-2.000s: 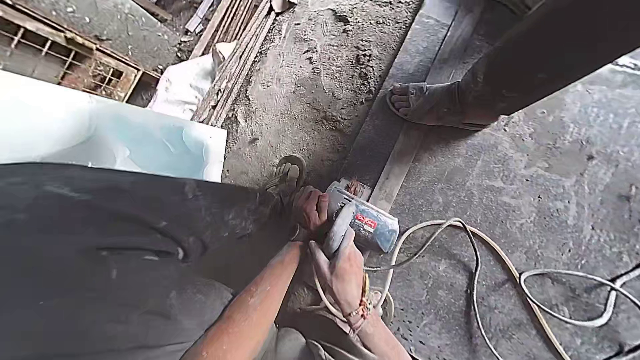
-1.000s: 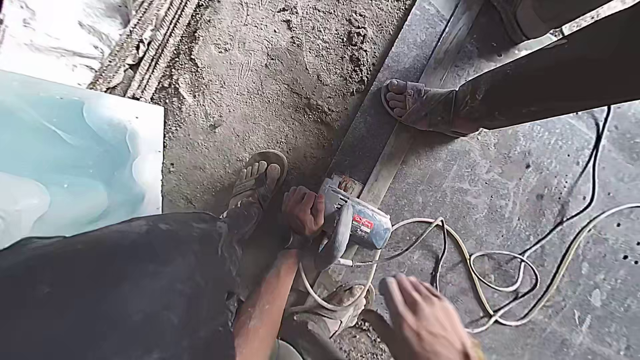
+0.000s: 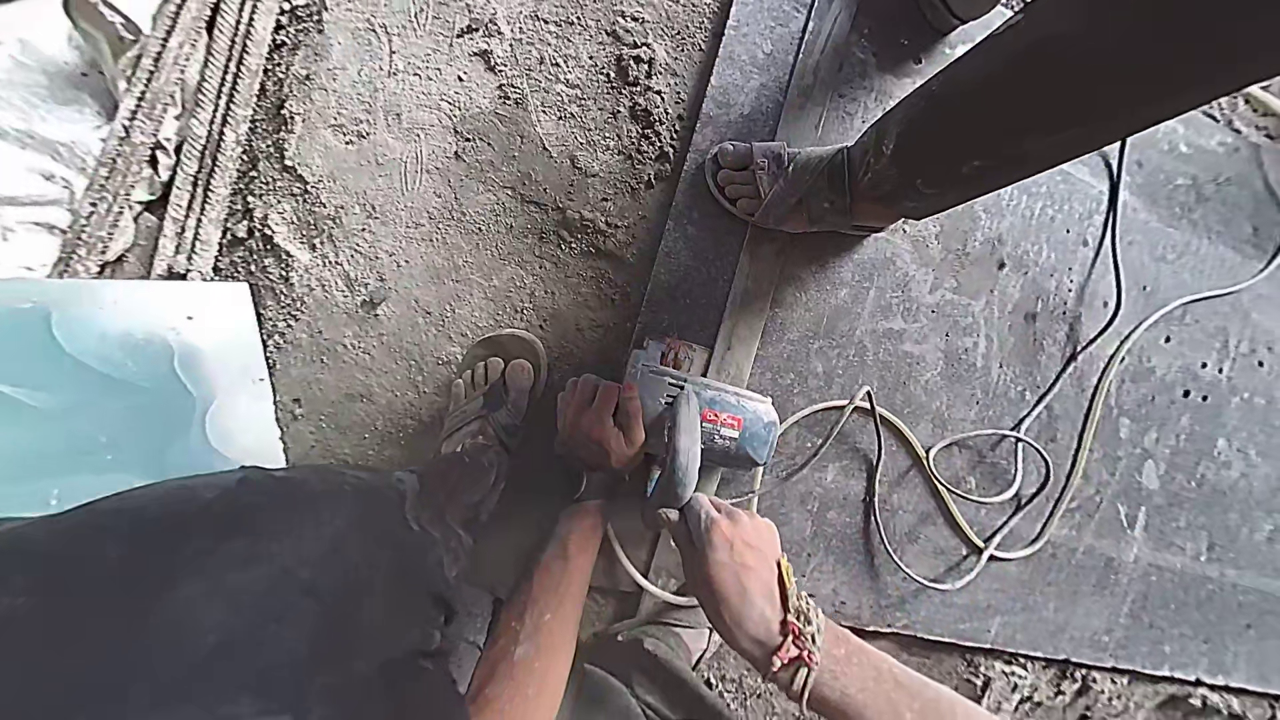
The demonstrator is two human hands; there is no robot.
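A dusty handheld power saw (image 3: 735, 425) with a blue-grey motor housing rests over a long dark board (image 3: 715, 190) and a straight wooden strip (image 3: 765, 285) lying along it. My left hand (image 3: 602, 425) is closed on the saw's front left side. My right hand (image 3: 730, 560), with braided threads at the wrist, is at the rear end of the saw's handle, fingers curled; how firmly it grips is partly hidden. A pale power cord (image 3: 925, 460) runs from the saw to the right. The blade is not visible.
Another person's sandalled foot (image 3: 790, 188) presses on the board and strip. My own sandalled foot (image 3: 490, 385) is left of the saw. A large grey sheet (image 3: 1050, 350) lies beneath the looped cord. Ribbed steel bars (image 3: 190, 140) and a glossy pale-blue panel (image 3: 130, 390) lie at left.
My right hand was on the saw's handle, came off it with fingers spread, and is back at its rear end now. My left hand has stayed on the saw.
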